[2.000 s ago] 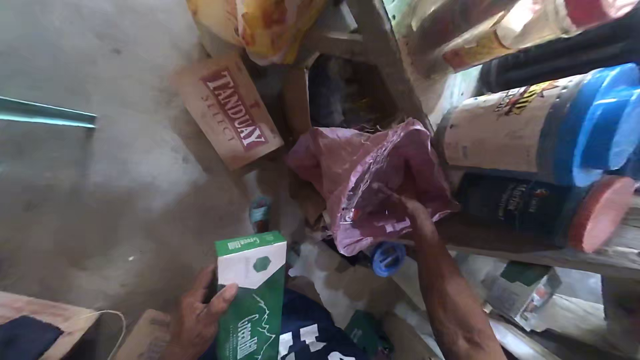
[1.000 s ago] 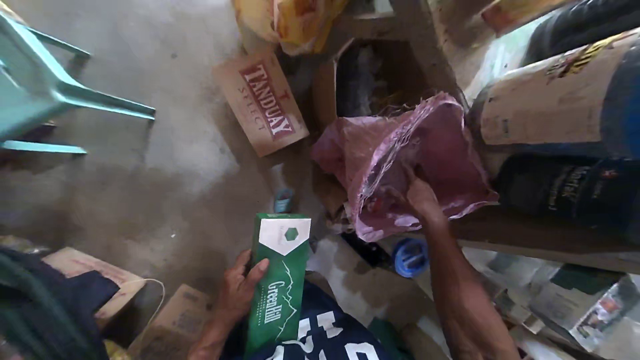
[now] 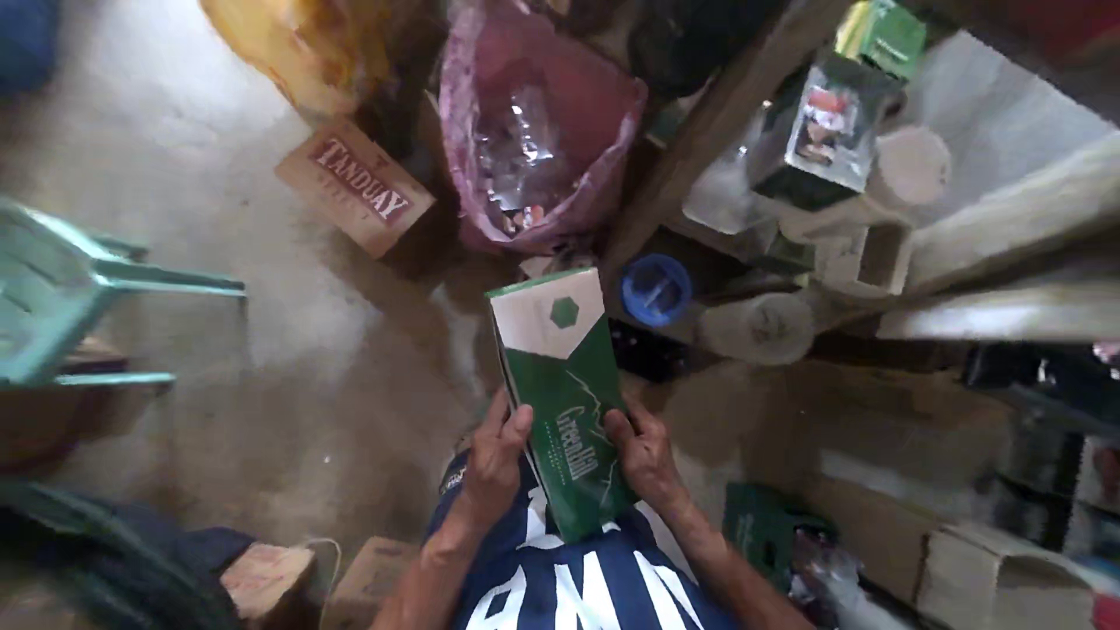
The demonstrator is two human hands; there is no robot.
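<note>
A green and white Greenhill carton (image 3: 564,385) lies upright in view before my body, gripped at both long sides. My left hand (image 3: 496,451) holds its left edge, thumb on the front face. My right hand (image 3: 646,446) holds the right edge, thumb also on the front. Just beyond the carton's white end stands a pink woven sack (image 3: 591,96), its mouth wide open, with clear plastic packaging (image 3: 525,144) and small printed pieces inside. Neither hand touches the sack.
A Tanduay cardboard box (image 3: 354,188) sits left of the sack, near a yellow plastic bag (image 3: 302,48). A green plastic chair (image 3: 66,289) is at far left. Right are a blue round lid (image 3: 656,290), a translucent container (image 3: 761,328) and wooden shelving (image 3: 717,114) with boxes.
My right hand has come out of the pink sack and taken hold of the carton's right side. My left hand still holds the carton. The view has turned.
</note>
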